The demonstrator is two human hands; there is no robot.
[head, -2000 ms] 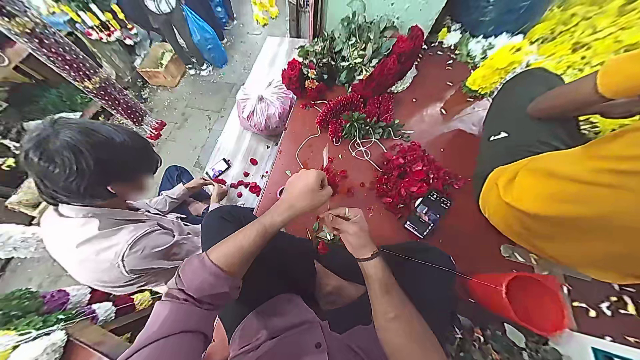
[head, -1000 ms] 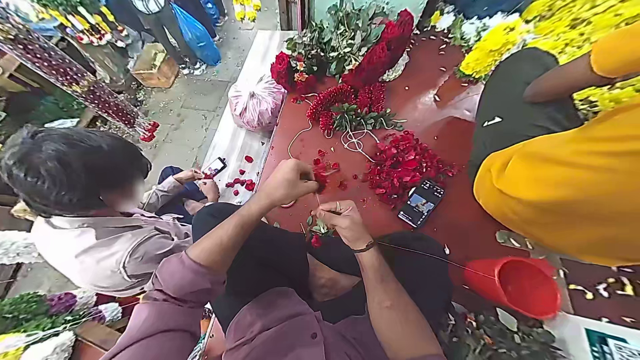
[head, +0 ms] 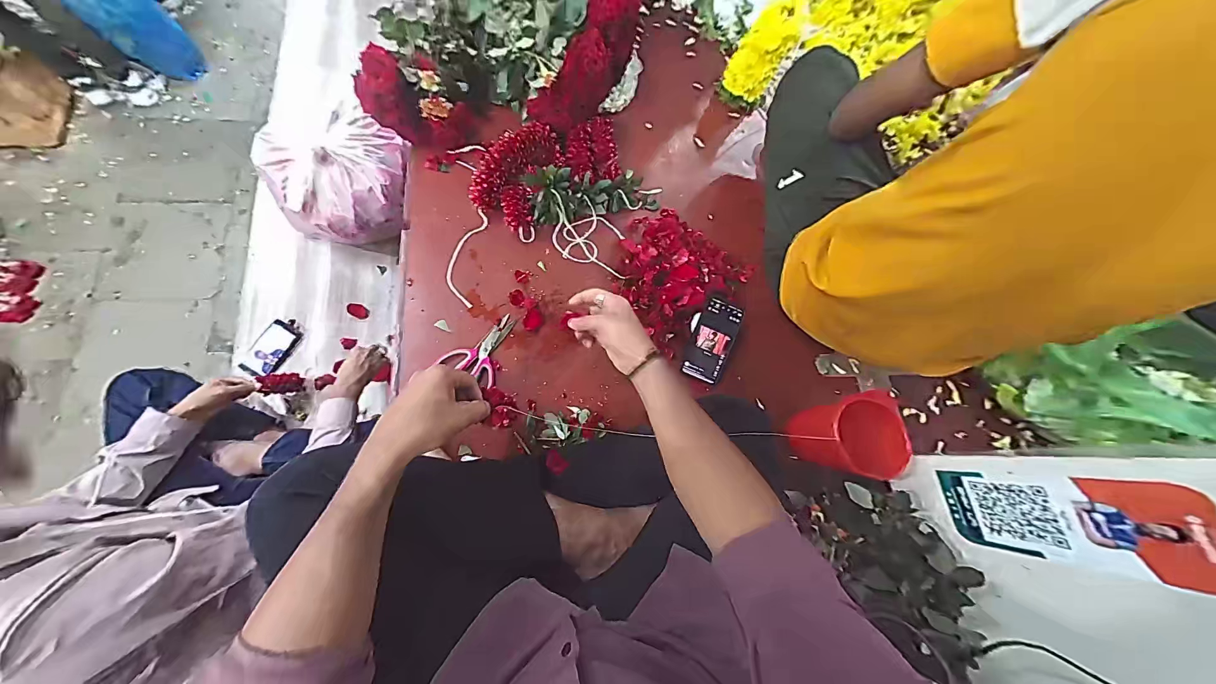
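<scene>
My left hand [head: 432, 408] pinches a thin thread with red petals [head: 498, 407] on it, low over the red tabletop [head: 589, 366]. From there the thread [head: 684, 434] runs right to a red plastic cup [head: 848, 434] lying tilted. My right hand [head: 611, 328] is beside the heap of loose red petals [head: 679, 261], its fingers partly curled; a red petal is at the fingertips, and whether it is gripped I cannot tell. Pink-handled scissors [head: 480, 356] lie just beyond my left hand. Small green leaves [head: 565, 427] are near my knees.
A phone [head: 712, 339] lies right of the petal heap. Red flower garlands [head: 518, 171] with white cords and leafy stems [head: 475, 47] are farther back. A pink-filled plastic bag [head: 330, 176] stands at left. One person in yellow sits at right; another works with red petals [head: 280, 383] at left.
My hands have moved apart; the right has gone from the thread towards the petal heap. The scissors now show plainly. The view has tilted down and closer.
</scene>
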